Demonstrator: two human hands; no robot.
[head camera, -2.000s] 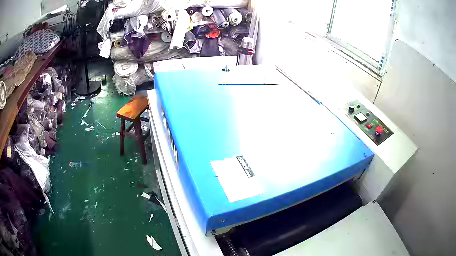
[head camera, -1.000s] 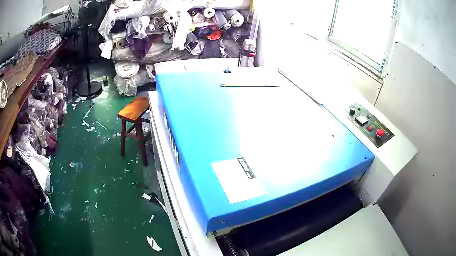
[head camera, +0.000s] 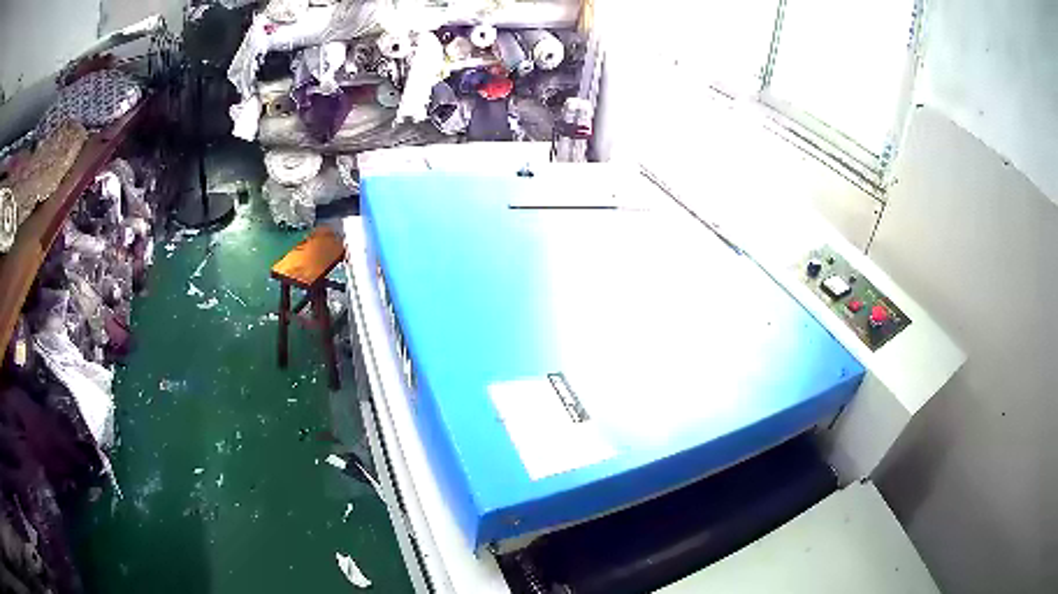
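Observation:
The fusing press stands in front of me, with its large blue hood (head camera: 650, 337) on an off-white body. The dark conveyor belt (head camera: 696, 516) shows in the gap under the hood's near edge, and no fabric piece shows on its visible part. The off-white feed table (head camera: 812, 551) is cut off by the bottom edge. A slim dark stick (head camera: 564, 207) lies on the far part of the hood. The control panel (head camera: 856, 296) with red and pale buttons is on the right side housing. Neither my left hand nor my right hand is in the picture.
A wooden stool (head camera: 311, 258) stands left of the press on the green floor (head camera: 232, 464), which is littered with scraps. Fabric rolls (head camera: 406, 70) are stacked at the back. A brown table (head camera: 70, 192) with cloth heaped under it runs along the left. A wall and window are on the right.
The view has shifted very slightly. Nothing in the scene has visibly moved, and no hand has come into the picture.

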